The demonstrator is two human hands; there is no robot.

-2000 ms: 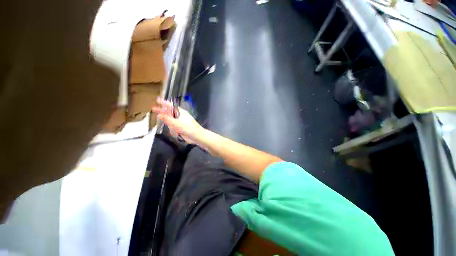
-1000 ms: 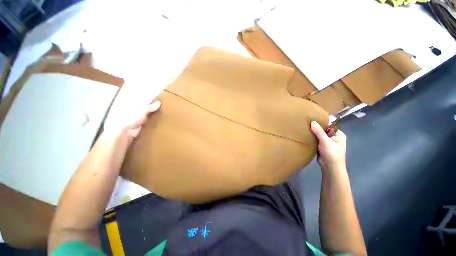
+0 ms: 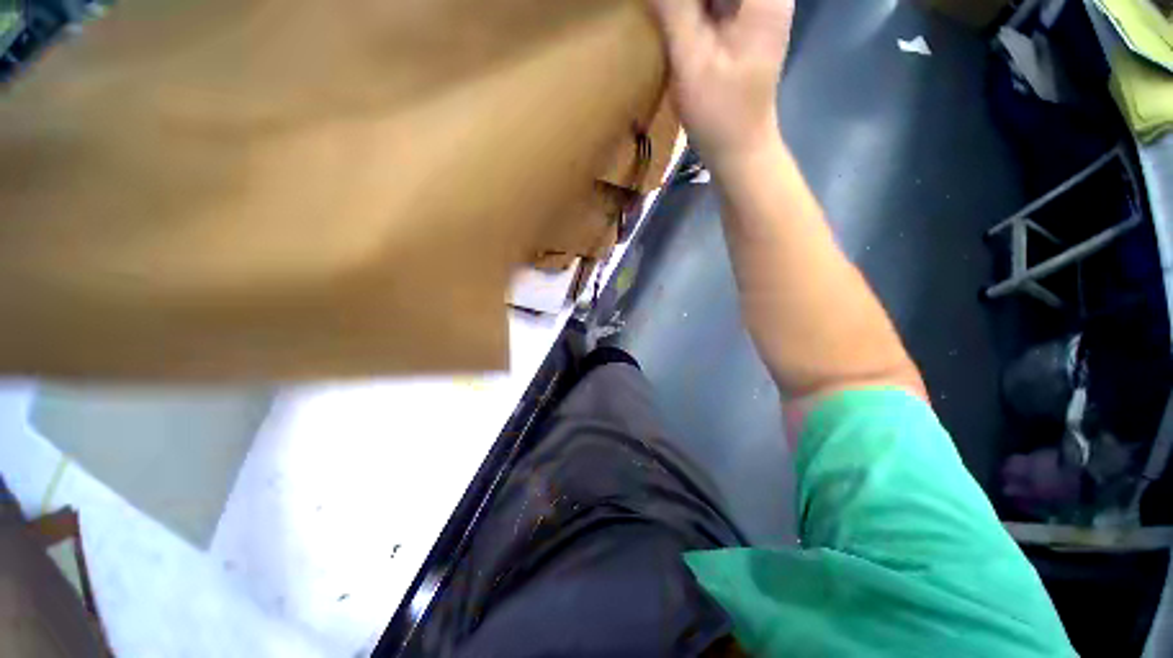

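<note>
A brown garment panel is raised close to the camera, blurred, across the upper left of the head view. My right hand is at the top, closed on the panel's right edge, with the forearm stretched forward. Something dark shows at its fingers, cut off by the top edge of the picture; I cannot tell what it is. My left hand is not in view. Behind the panel's right edge, part of a brown stack shows near the table edge.
The white tabletop has a pale grey sheet and brown pieces at the lower left. The dark floor lies right of the table edge. A metal stand and another table with yellow-green fabric are at the right.
The panel has risen from in front of my apron to the upper left, close to the camera. My left hand has gone out of view. The view has turned towards the aisle.
</note>
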